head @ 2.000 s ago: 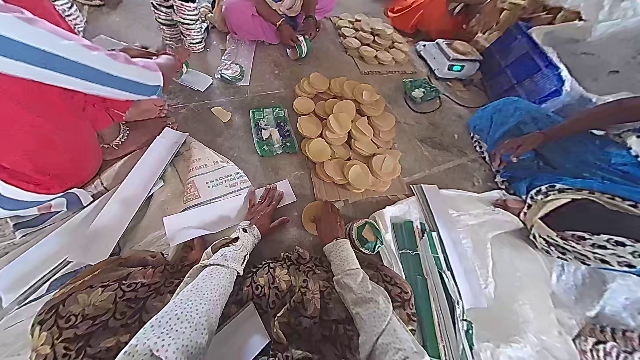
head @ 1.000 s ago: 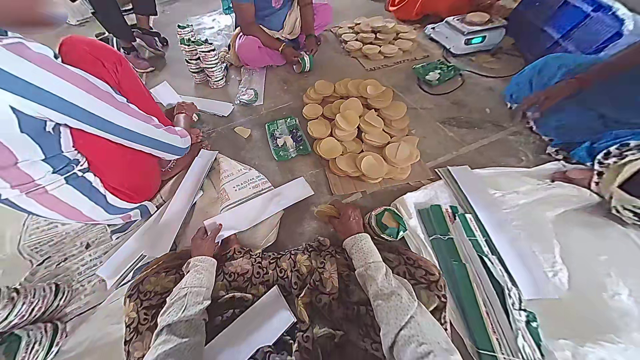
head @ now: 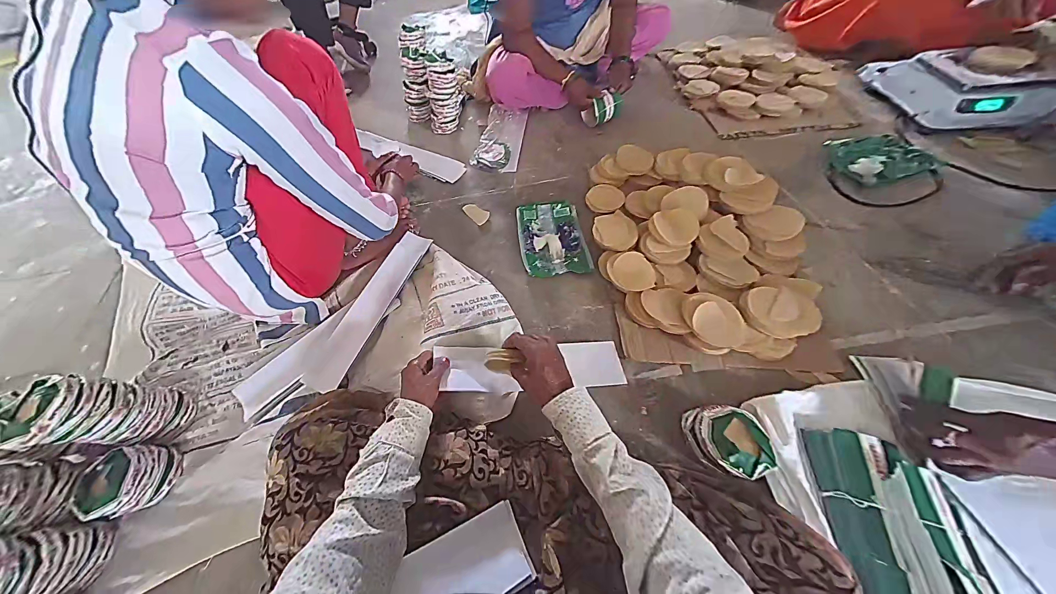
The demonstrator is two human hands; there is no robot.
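Observation:
My left hand (head: 424, 378) pinches the left end of a white paper strip (head: 596, 364). Against the strip, my right hand (head: 538, 365) grips a small stack of round yellowish discs (head: 502, 360), seen nearly edge-on. The strip runs on to the right behind my right hand. Beyond my hands, many such discs lie in a heap (head: 718, 247) on a flat cardboard sheet (head: 652, 342). A green printed packet (head: 554, 239) lies left of the heap. More white paper (head: 470, 554) rests on my lap.
Long white strips (head: 338, 330) lie at left on sacking, beside a seated person in stripes. Wrapped round stacks (head: 107, 412) stand far left. At right are a small wrapped stack (head: 730, 441) and green-white sheets (head: 858, 487). A digital scale (head: 961, 91) sits back right.
My left hand has gone from resting beside the strip to gripping its end. My right hand has brought the discs from the floor onto the strip. The view has shifted.

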